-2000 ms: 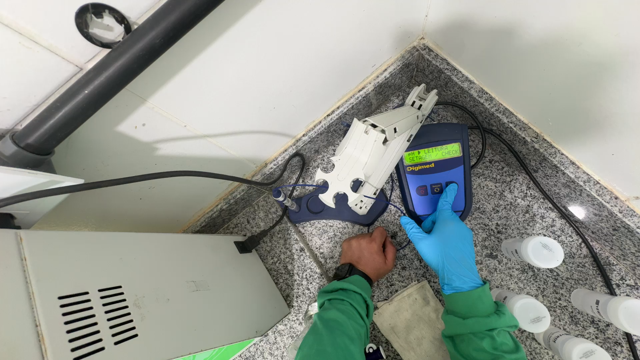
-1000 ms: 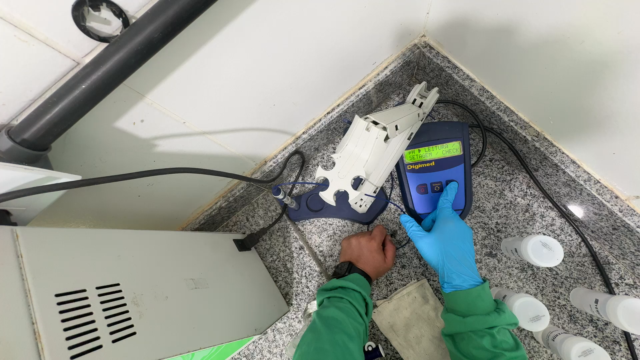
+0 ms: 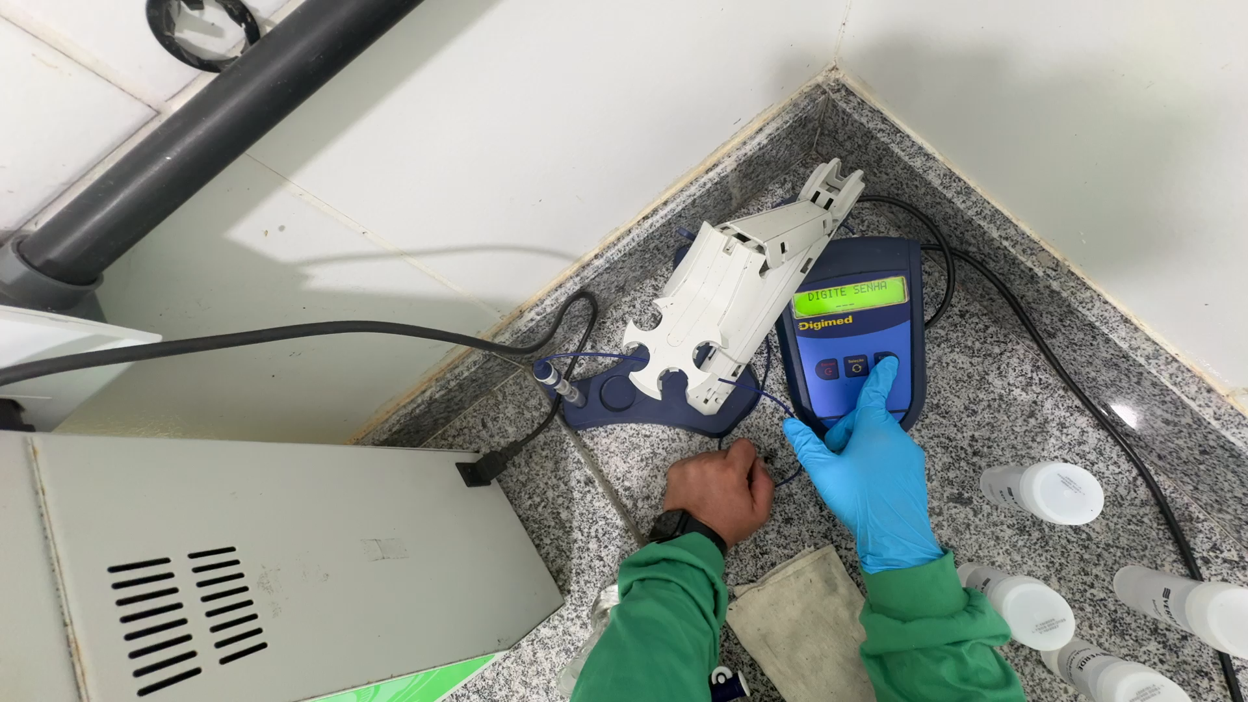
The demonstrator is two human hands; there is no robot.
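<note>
My right hand point(image 3: 873, 458), in a blue glove, holds nothing; its index fingertip touches the rightmost key of a blue Digimed benchtop meter point(image 3: 846, 336) with a lit green display, and the thumb is spread by the meter's lower left corner. My bare left hand point(image 3: 720, 490), a black watch at its wrist, rests curled on the granite counter; whether it holds anything is hidden. Just above it stand the dark blue base point(image 3: 624, 395) and white plastic arm point(image 3: 721, 302) of an electrode holder. A probe point(image 3: 558, 380) with a thin blue cable leans at the base's left end.
A grey vented appliance point(image 3: 292, 565) fills the lower left, its black power cable point(image 3: 409, 331) running along the wall. Several white-capped bottles point(image 3: 1063, 492) stand at the right beside another black cable point(image 3: 1092, 409). A folded beige cloth point(image 3: 804, 624) lies between my forearms.
The meter's display has changed from two lines of text to a single main line asking for a password. Both hands have stayed in place.
</note>
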